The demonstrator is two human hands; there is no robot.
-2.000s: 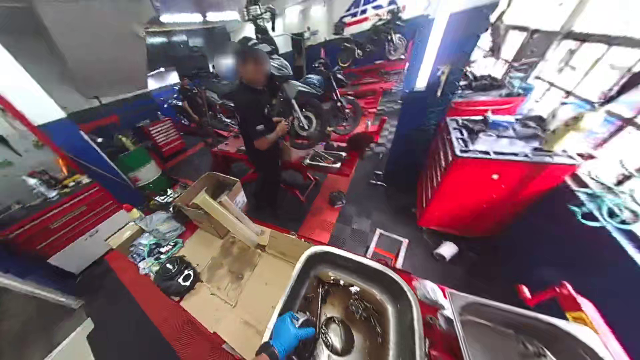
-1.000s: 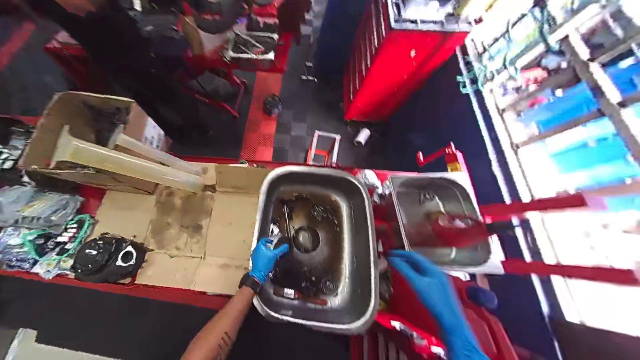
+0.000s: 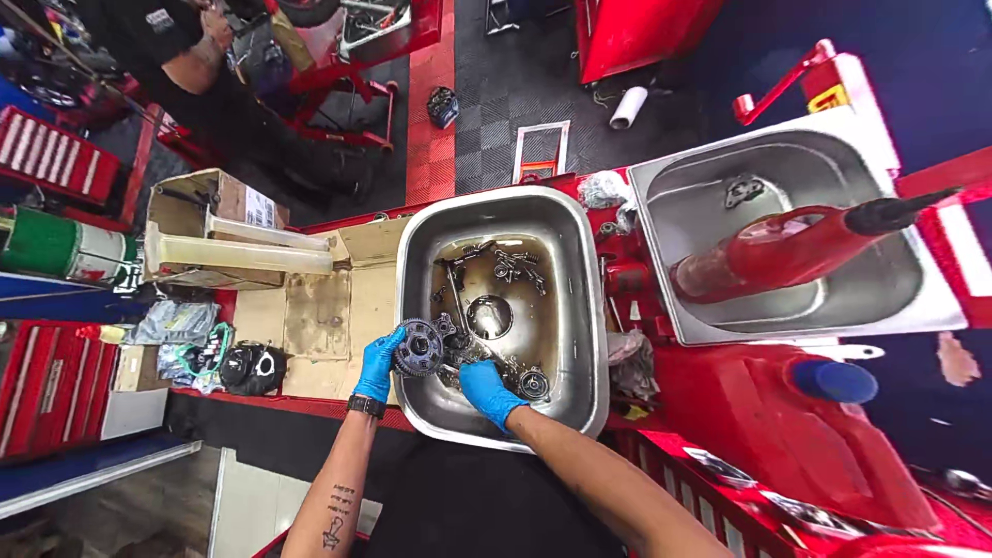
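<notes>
A steel sink basin (image 3: 577,310) holds shallow dirty liquid with several small metal parts (image 3: 518,267) and a round metal part (image 3: 534,383) near its lower right corner. My left hand (image 3: 378,364), in a blue glove, grips a toothed clutch basket gear (image 3: 419,348) by its left edge, over the basin's left rim. Inside the basin, my right hand (image 3: 487,387), also gloved in blue, reaches down among metal parts right of the gear. Its fingertips are partly hidden, so whether it grips something does not show.
Right of the basin, a red spray or oil bottle (image 3: 759,256) lies across a second steel sink (image 3: 659,182). Cardboard (image 3: 372,298) and an open box (image 3: 252,203) are at the left. A red jug (image 3: 845,434) stands lower right. A person (image 3: 194,70) stands beyond the bench.
My left hand has lifted the toothed gear to the basin's left rim. My right hand has moved left from beside the second sink into the basin. The view has shifted closer.
</notes>
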